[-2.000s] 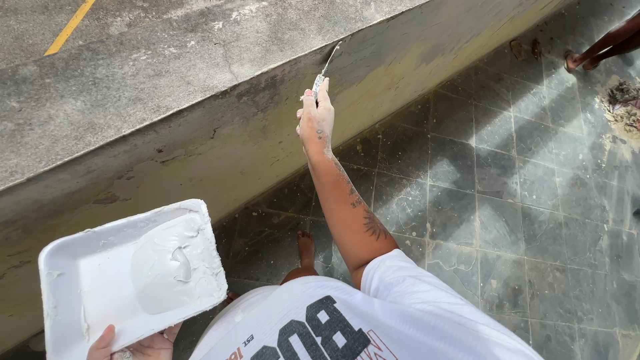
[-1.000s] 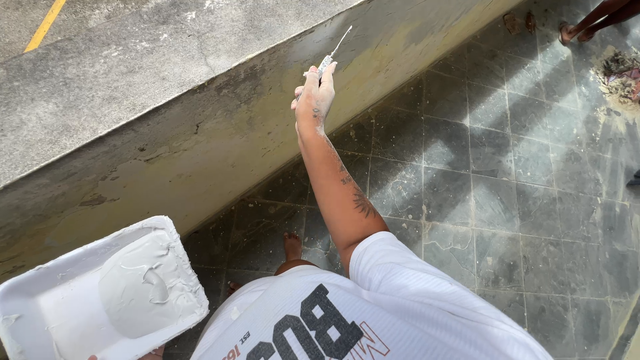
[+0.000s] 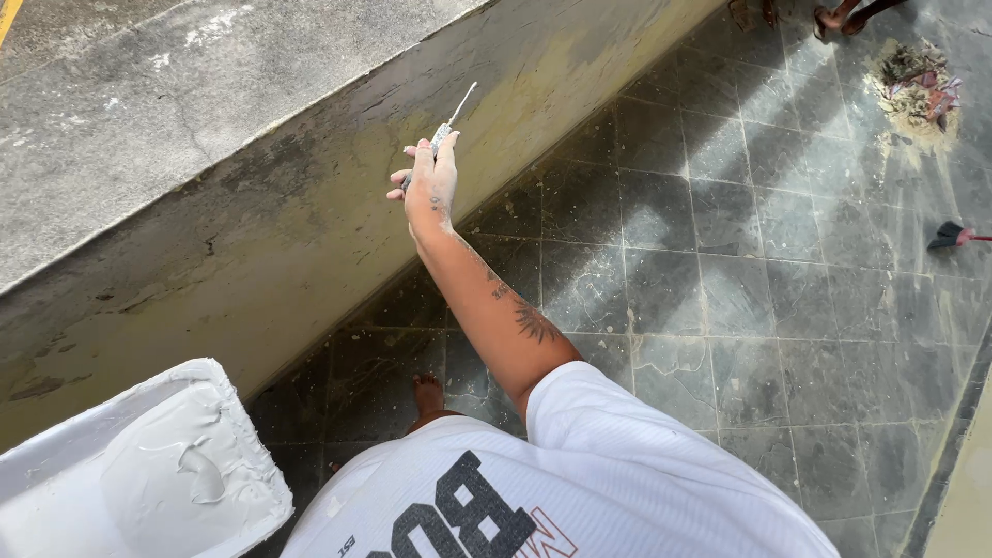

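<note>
My right hand [image 3: 430,182], its fingers smeared white, grips a putty knife [image 3: 442,138] by the handle, and the blade, seen edge-on, points up and right. Behind it stands a low wall [image 3: 310,194] with worn, stained yellowish plaster; whether the blade touches it I cannot tell. At the lower left a white plastic tray [image 3: 54,457] holds a mound of smooth white filler [image 3: 194,457]. My left hand is out of view, below the frame.
Grey floor tiles [image 3: 666,294] spread to the right. A debris pile [image 3: 918,93] lies at the upper right, near another person's feet [image 3: 837,19]. A broom head [image 3: 949,235] is at the right edge. The wall's rough concrete top [image 3: 194,85] runs along the upper left.
The tray has shifted left and down, and my left hand, seen under it two seconds ago, has gone out of view. The putty knife stays in my right hand.
</note>
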